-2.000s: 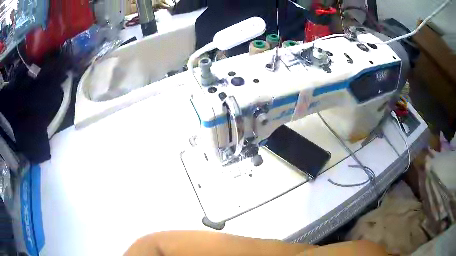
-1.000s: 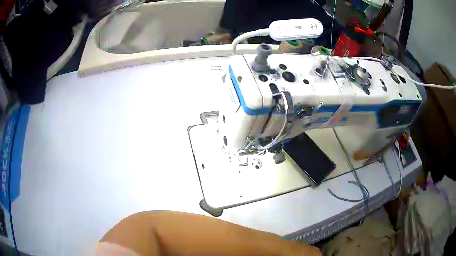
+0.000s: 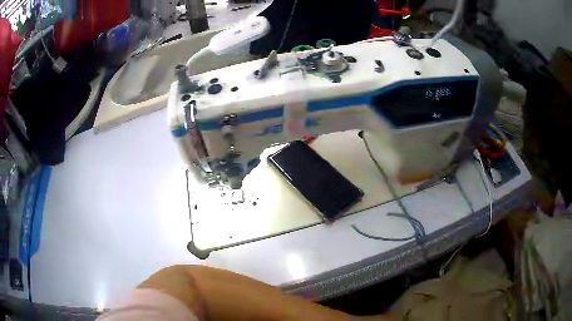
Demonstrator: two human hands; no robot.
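The white sewing machine (image 3: 332,113) with a blue stripe stands in front of me. Its presser foot and needle area (image 3: 233,182) is over the off-white machine bed (image 3: 270,216), with no fabric visible under it. A black smartphone (image 3: 315,180) lies on the bed beneath the machine arm. A bare forearm (image 3: 232,294) crosses the bottom edge, with a bent elbow and a pale pink sleeve (image 3: 150,307) at its left end. Neither of my hands is in view; the forearm runs out of the picture at the bottom.
Grey-green cord (image 3: 392,231) lies right of the phone. Orange-handled scissors (image 3: 492,141) are at the table's right end. Beige fabric (image 3: 461,291) and white pieces (image 3: 545,257) are piled beyond the front edge. The machine lamp (image 3: 241,36) sticks out at the back left.
The camera view has turned, so the machine, phone and cord appear further left. More of the pink sleeve shows. The phone and cord keep their places on the table.
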